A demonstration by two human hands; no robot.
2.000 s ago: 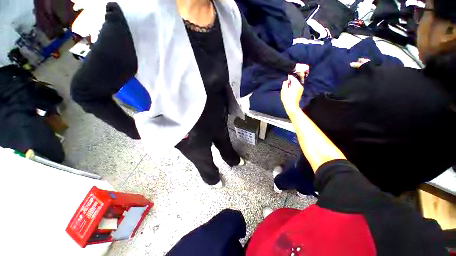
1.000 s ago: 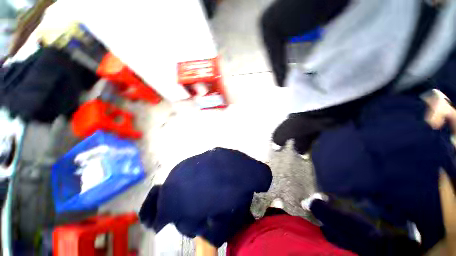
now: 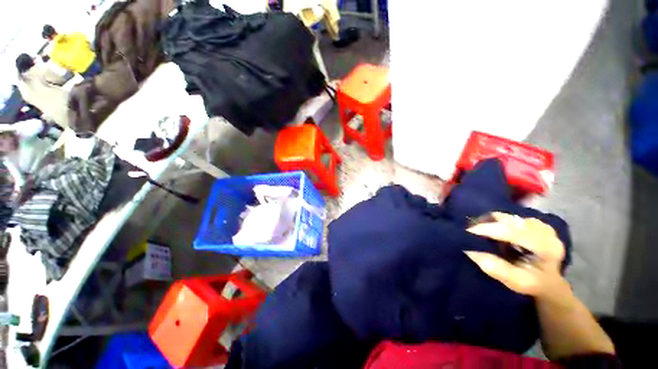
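Observation:
A puffy navy jacket [image 3: 404, 267] lies bunched over my lap, above the red cloth at my waist. My right hand [image 3: 523, 252] is over the jacket's right part, with thumb and fingers spread. A small dark object sits inside the hand against the palm; it is too blurred to name. I cannot see a needle or thread. My left hand is not in view; the jacket may cover it.
Beyond the jacket stand a white table [image 3: 490, 72], a red printed carton [image 3: 509, 162], orange-red stools [image 3: 191, 321] and a blue crate [image 3: 310, 234] holding white material. A plaid garment [image 3: 68, 202] lies on the left table; dark garments [image 3: 245, 61] hang behind.
The view has swung left, away from the standing person and the other table. The jacket is now gathered on my lap, with my right hand over it.

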